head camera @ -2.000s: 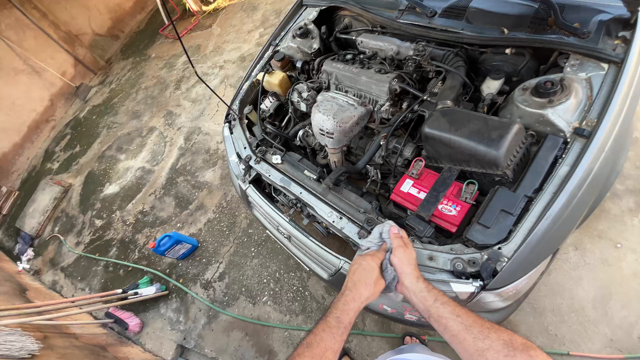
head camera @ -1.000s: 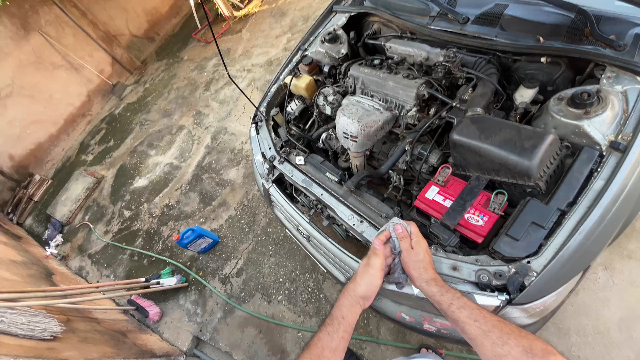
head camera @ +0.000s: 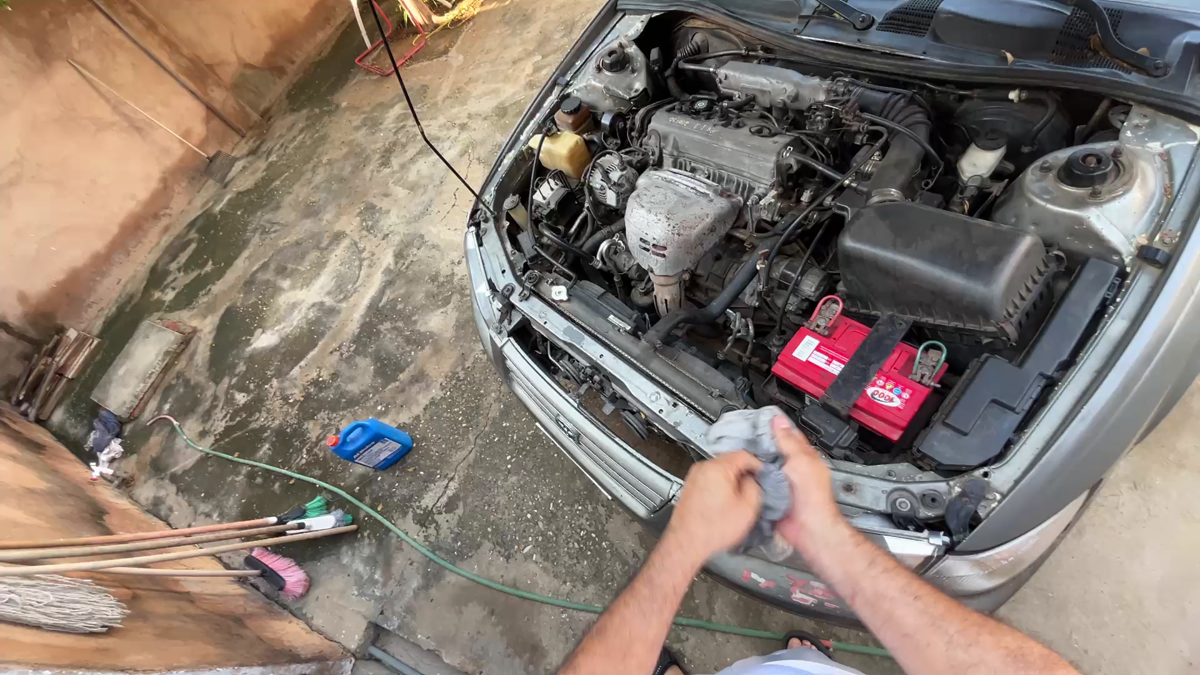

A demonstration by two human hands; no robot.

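A crumpled grey cloth is bunched between both hands, above the front edge of a car's open engine bay. My left hand grips its left side with curled fingers. On the right side of the cloth my right hand is closed, thumb pointing up. Just beyond the hands sits a red car battery with a black strap across it. Behind the battery is the black air filter housing. The engine's rusty heat shield lies farther left.
A blue plastic jug lies on the concrete, left of the front bumper. A green hose runs over the ground toward my feet. Several brooms and brushes with wooden handles rest at the lower left. A thin black rod rises from the car's far corner.
Both hands still hold the cloth, which shows bunched higher above the fingers than a second ago. The view has shifted slightly.
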